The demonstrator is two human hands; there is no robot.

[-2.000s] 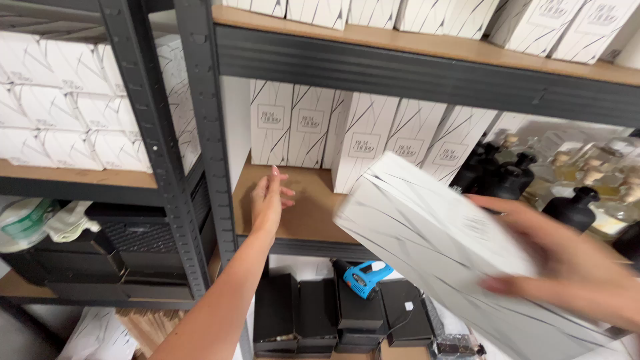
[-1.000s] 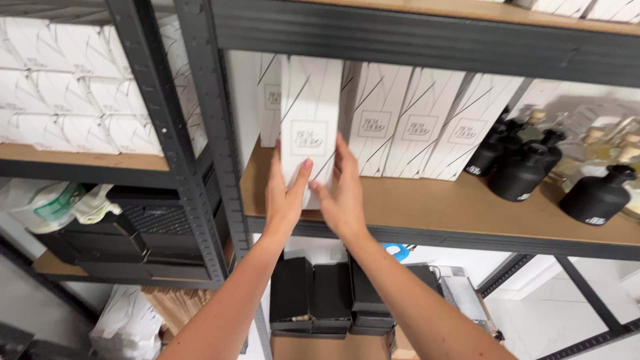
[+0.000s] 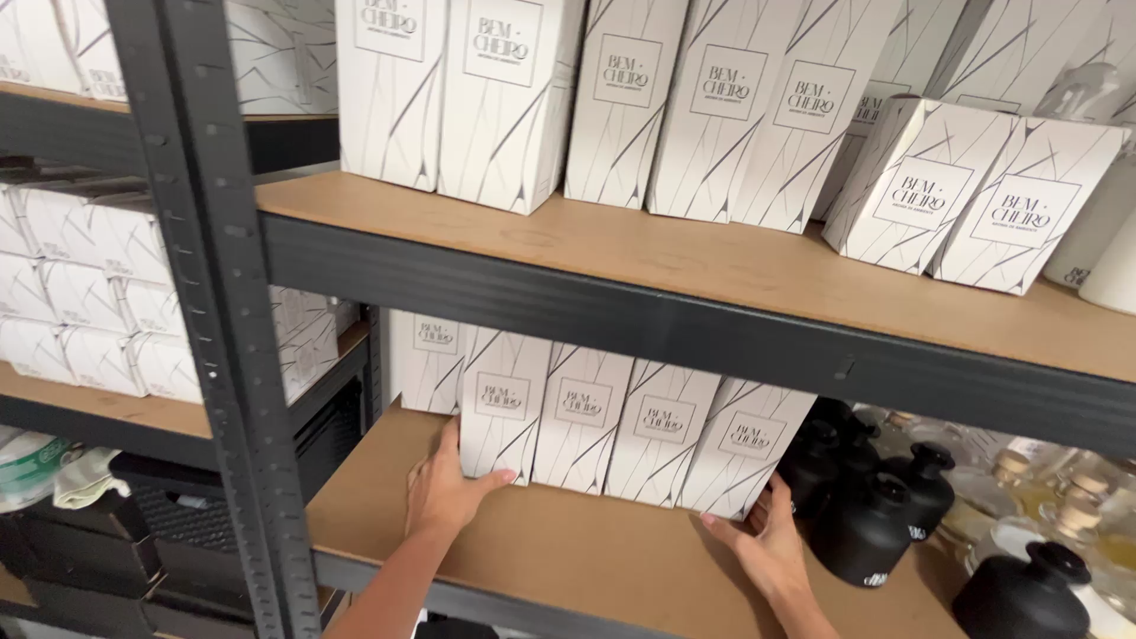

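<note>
Several tall white cardboard boxes with black line patterns stand side by side on the lower shelf. My left hand [image 3: 453,493] touches the left side and lower front of the leftmost front box [image 3: 504,404], thumb across its base. At the other end of the row, my right hand [image 3: 765,532] rests against the right side and bottom edge of the rightmost box [image 3: 750,444]. Between them stand two more white boxes [image 3: 581,417]. Another white box [image 3: 432,364] is set farther back at the left. Both hands press on the row from its ends; neither lifts a box.
Black bottles [image 3: 865,537] stand right of my right hand, with cork-topped glass bottles [image 3: 1078,506] beyond. A dark metal shelf beam [image 3: 657,328] crosses above my hands, below more white boxes [image 3: 501,98]. A perforated metal upright [image 3: 213,319] stands at the left.
My hands were together around one box; now they are apart, at the two ends of the row. That box has been let go on the shelf. The view has shifted to show more of the upper shelf.
</note>
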